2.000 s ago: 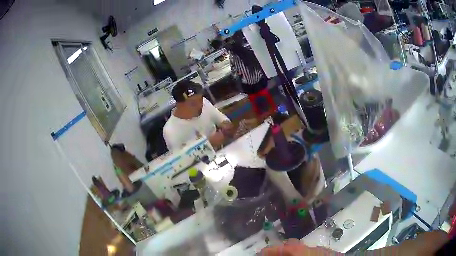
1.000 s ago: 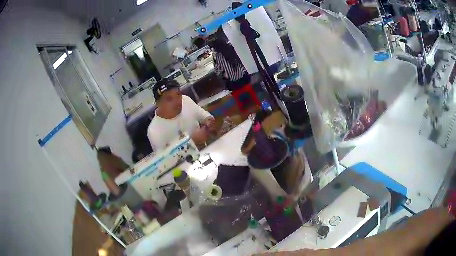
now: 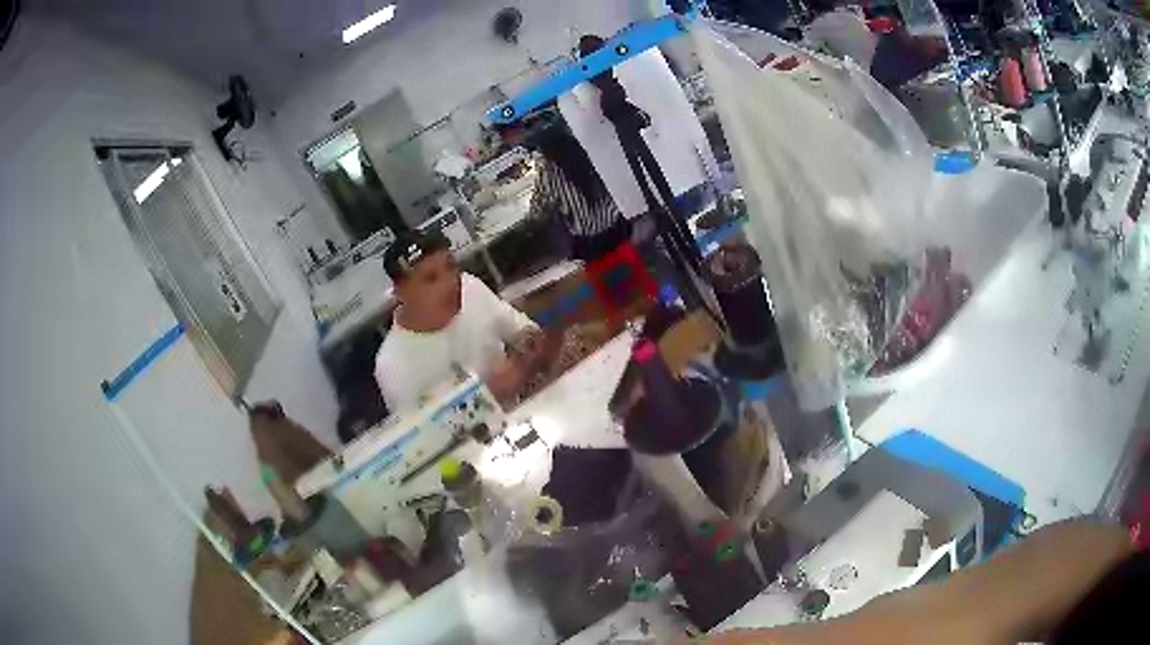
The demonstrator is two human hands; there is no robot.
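The sewing machine head (image 3: pixel 870 529), white with a grey-and-blue end, lies at the lower right. Small silvery metal parts (image 3: pixel 816 602) and small brown pieces lie on its top. Thread cones (image 3: pixel 721 554), dark with green tops, stand behind it. A bare forearm crosses the bottom right in front of the machine. Its hand is cut off by the lower edge, so neither of my hands can be made out, nor what they hold.
A large clear plastic bag (image 3: pixel 839 214) hangs from the blue-marked crossbar (image 3: pixel 593 66). A pale tape roll (image 3: pixel 547 513) lies near dark fabric (image 3: pixel 590 485). A person in a white shirt (image 3: pixel 448 340) sits across at another machine. Another person in stripes stands farther back.
The view has shifted, so the scene sits farther left than two seconds ago. The forearm reaches higher at the lower right, and the fingers or hand edge seen at the bottom earlier are gone.
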